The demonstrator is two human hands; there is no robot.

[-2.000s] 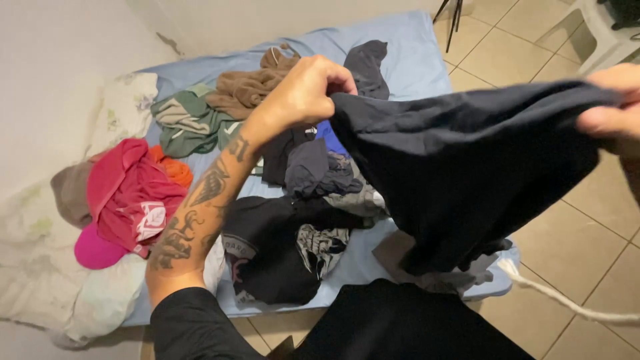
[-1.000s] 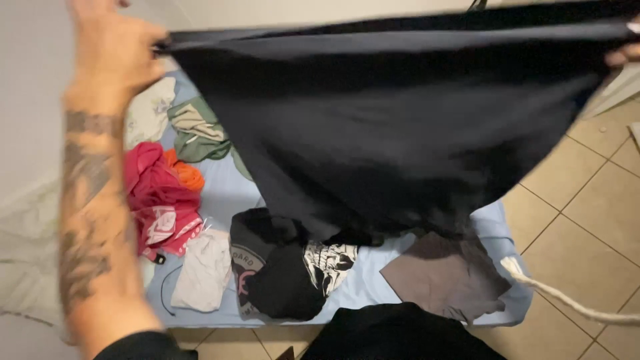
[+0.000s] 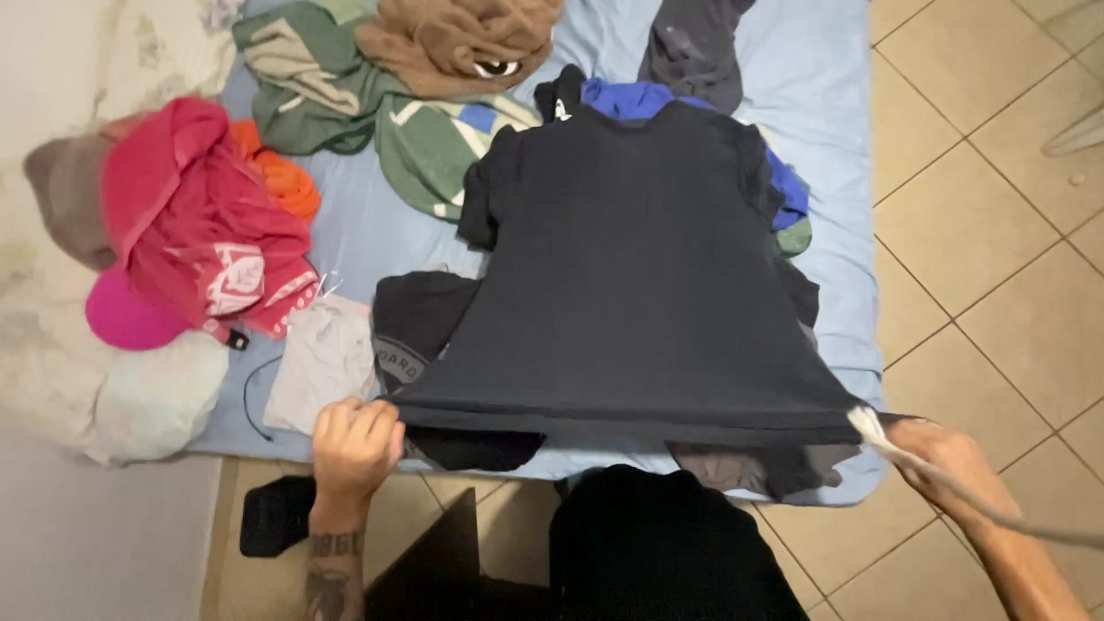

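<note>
A dark T-shirt (image 3: pixel 634 276) lies spread over other clothes on the bed, its neck away from me and its hem stretched near the bed's front edge. My left hand (image 3: pixel 355 444) grips the hem's left corner. At the right corner, my right hand (image 3: pixel 944 457) holds the hem, partly hidden behind a pale cord (image 3: pixel 931 473). Black printed clothing (image 3: pixel 423 315) shows beside the shirt's left edge, and a greyish garment (image 3: pixel 759 470) pokes out below the hem. Blue fabric (image 3: pixel 789 191) shows by the right sleeve.
The blue-sheeted bed (image 3: pixel 832 285) also bears a red garment (image 3: pixel 207 207), a magenta cap (image 3: pixel 129 310), a light grey cloth (image 3: pixel 323 362), green patterned fabric (image 3: pixel 323 95) and a brown plush fabric (image 3: pixel 466 34). Tiled floor (image 3: pixel 992 259) runs along the right. A dark object (image 3: pixel 278 516) lies below the bed's front edge.
The dark cloth was held up and stretched between both hands; now it lies spread on the clothes. Both hands have come down to the bed's front edge. The view has tilted down.
</note>
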